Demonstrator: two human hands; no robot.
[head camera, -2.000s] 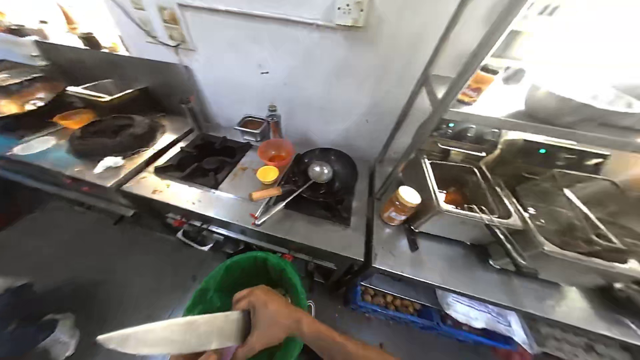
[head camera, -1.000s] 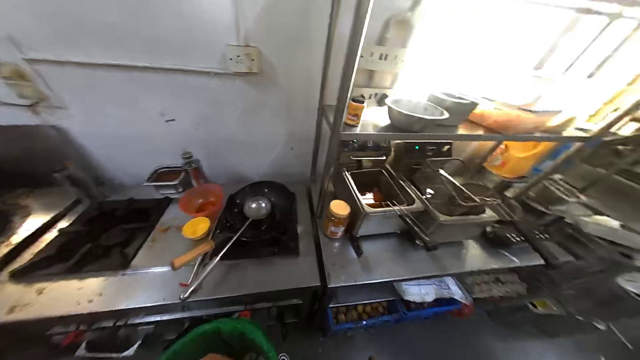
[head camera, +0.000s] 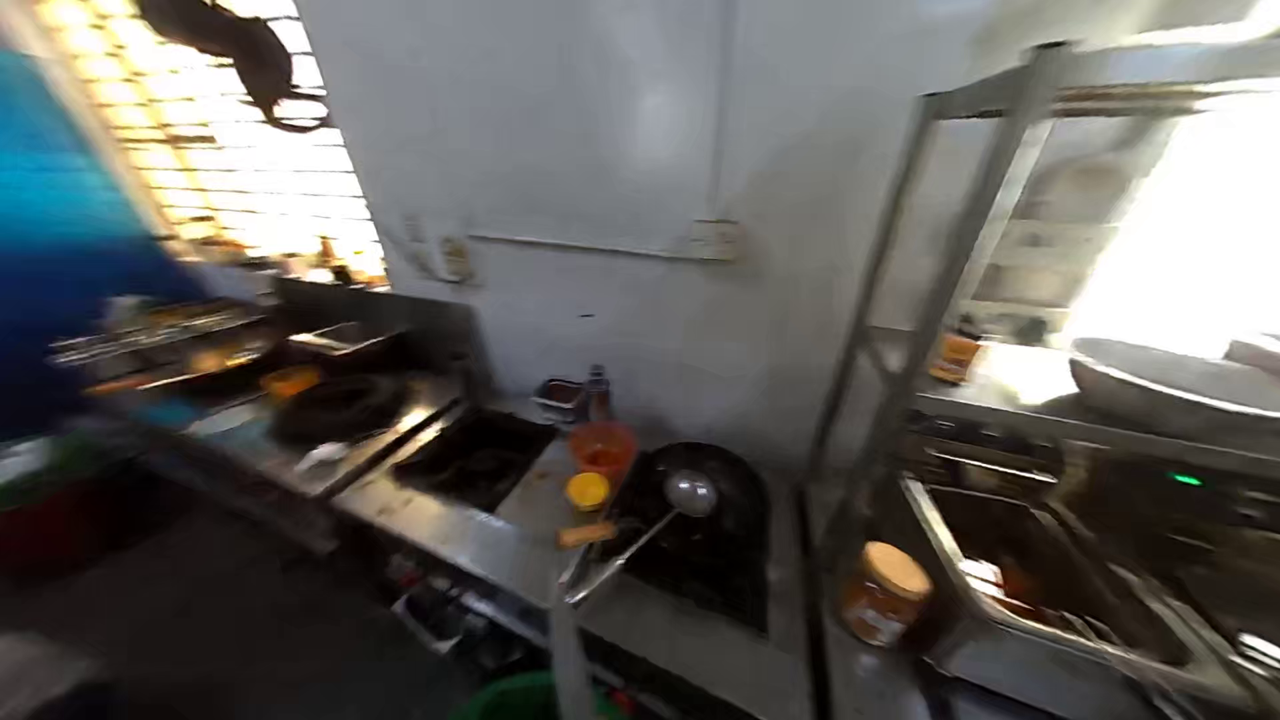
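Neither of my hands shows in the head view. A blurred knife blade rises from the bottom edge, over the rim of a green plastic bin; what holds it is out of the frame. On the steel stove top, a metal ladle rests in a black wok with a wooden handle. An orange plastic bowl and a small yellow container sit to the wok's left. Behind them are a metal container and a bottle.
Right of the stove stands a jar with an orange lid, beside a deep fryer. A metal shelf holding a large metal bowl stands above the fryer. Farther left are a bare burner and another dark pan.
The hand gripping the knife two seconds ago is out of view; only a blurred blade shows now. The view has swung right, then back left.
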